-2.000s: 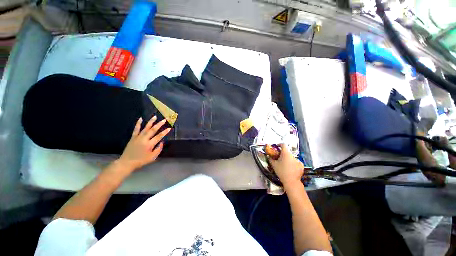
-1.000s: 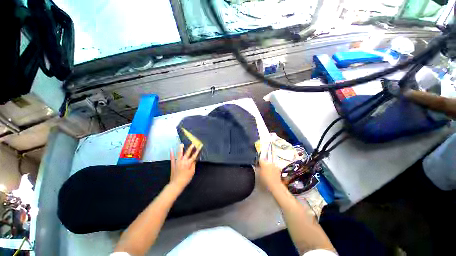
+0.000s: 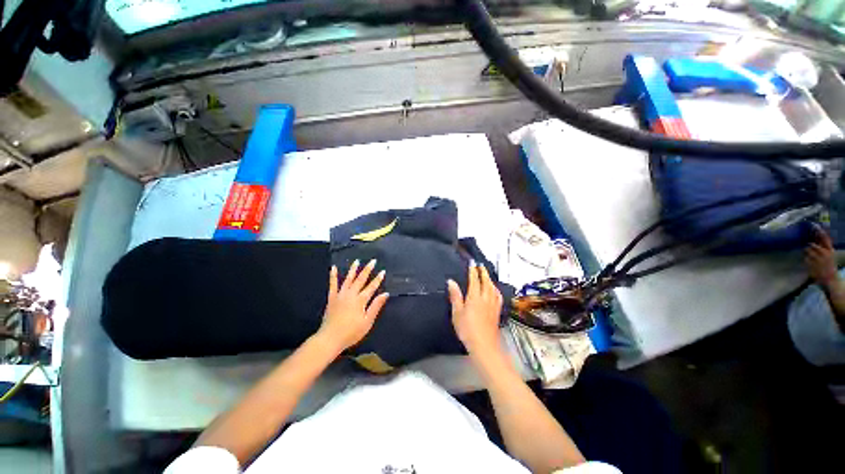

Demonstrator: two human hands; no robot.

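Observation:
The dark denim garment [image 3: 417,264] lies over the right end of the long black padded board [image 3: 213,296]. One yellow-tan patch [image 3: 376,231] shows at its upper left and another [image 3: 373,362] at its lower edge. My left hand [image 3: 354,304] lies flat on the garment's left part, fingers apart. My right hand [image 3: 476,310] lies flat on its right part, fingers slightly apart. Neither hand grips anything visible. The iron [image 3: 551,310] is parked just right of the board on crumpled off-white printed cloth [image 3: 554,356].
The white padded table [image 3: 371,167] lies under the board. A blue bar with a red label [image 3: 255,171] stands behind it. Black cables [image 3: 686,227] run right from the iron. A thick black hose [image 3: 593,125] crosses the upper right. A person's hand [image 3: 820,257] shows at another station.
My right hand has let go of the iron, which now stands parked. The garment, earlier lying up behind the board's front edge, has been turned and now drapes across the board with both hands on it.

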